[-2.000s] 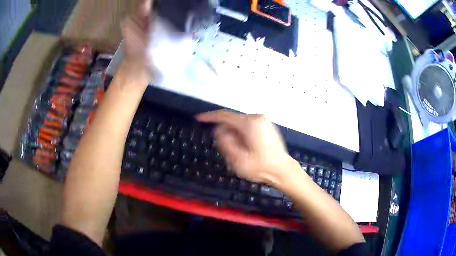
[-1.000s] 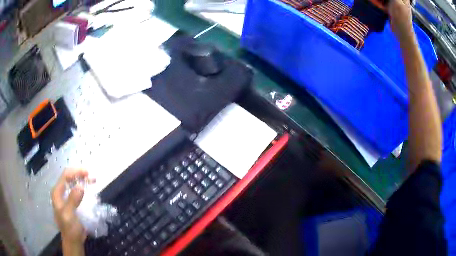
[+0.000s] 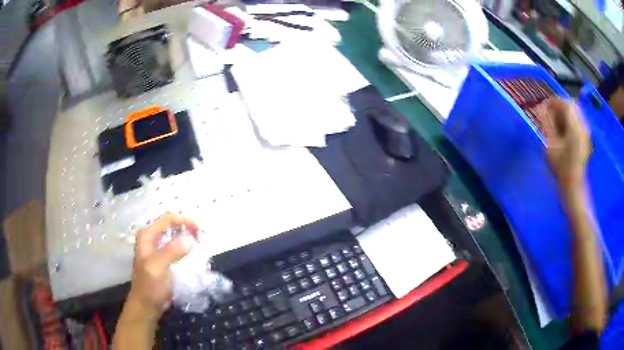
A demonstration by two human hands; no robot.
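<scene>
My left hand (image 3: 159, 263) is shut on a crumpled clear poly bag (image 3: 198, 284) above the keyboard's left part. My right hand (image 3: 568, 137) is blurred, at the near edge of the blue parts bin (image 3: 499, 164); I cannot tell whether it holds anything. Rows of orange-edged units (image 3: 525, 99) show inside the bin. An orange-framed handheld unit (image 3: 152, 128) lies on the black ragged-edged fixture (image 3: 147, 154) on the perforated plate (image 3: 253, 198).
The keyboard (image 3: 301, 294) has a red front edge. A mouse (image 3: 391, 133) lies on a black mat, beside a paper slip (image 3: 407, 249). Loose white papers (image 3: 294, 89), a black cooling fan (image 3: 141, 61) and a desk fan (image 3: 433, 31) stand further back. The carton's bagged units (image 3: 48, 321) show lower left.
The view has turned back leftward over the plate. My right hand, earlier holding a dark unit over the bin, is now lower at the bin's edge. My left hand still holds the bag.
</scene>
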